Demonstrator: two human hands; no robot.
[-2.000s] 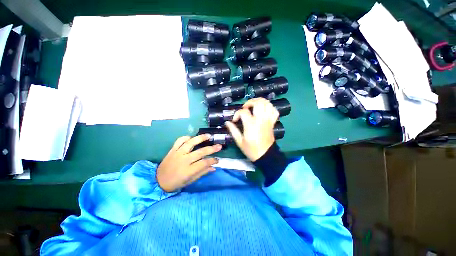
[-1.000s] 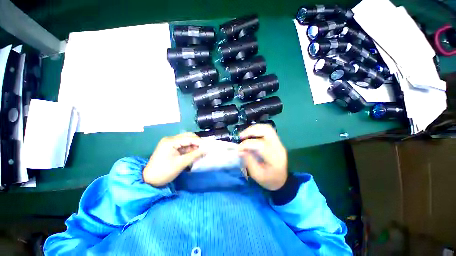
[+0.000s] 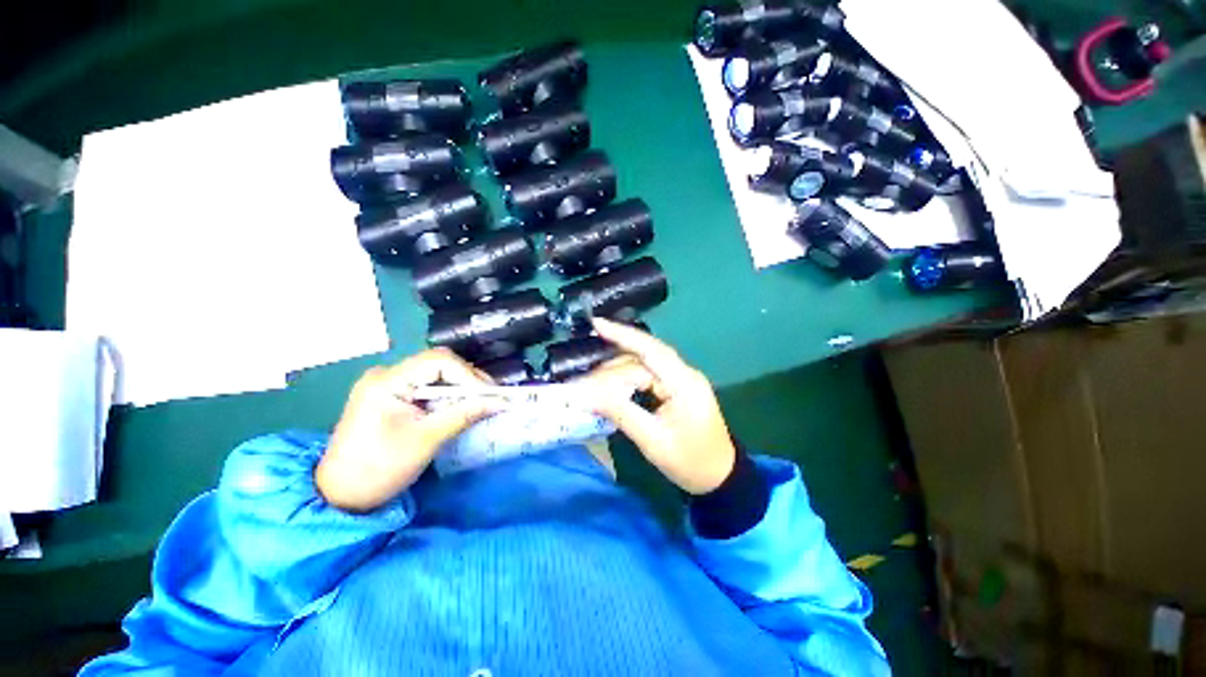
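Note:
My left hand (image 3: 397, 426) pinches the left end of a white label sheet (image 3: 522, 434) at the bench's front edge. My right hand (image 3: 668, 417) is at the sheet's right end, thumb and fingers closed on it. The sheet is bent, with faint printed marks. Beyond my hands, black cylindrical units (image 3: 489, 320) lie in two columns, each with a short side stub and some with a light patch on the barrel. The nearest units are partly hidden behind my hands. Whether a label is on my fingertips cannot be told.
Large white liner sheets (image 3: 212, 251) lie left of the columns, folded white paper (image 3: 53, 421) at far left. Lens-end units (image 3: 780, 117) cluster on white paper at right, beside stacked paper (image 3: 1025, 159). A pink-and-black item (image 3: 1100, 64) is at upper right. Brown cartons (image 3: 1018, 463) stand below right.
Both hands have left the nearest units, where they were two seconds ago, and now hold the label sheet. Since one second ago, the sheet has tilted and the whole view has shifted.

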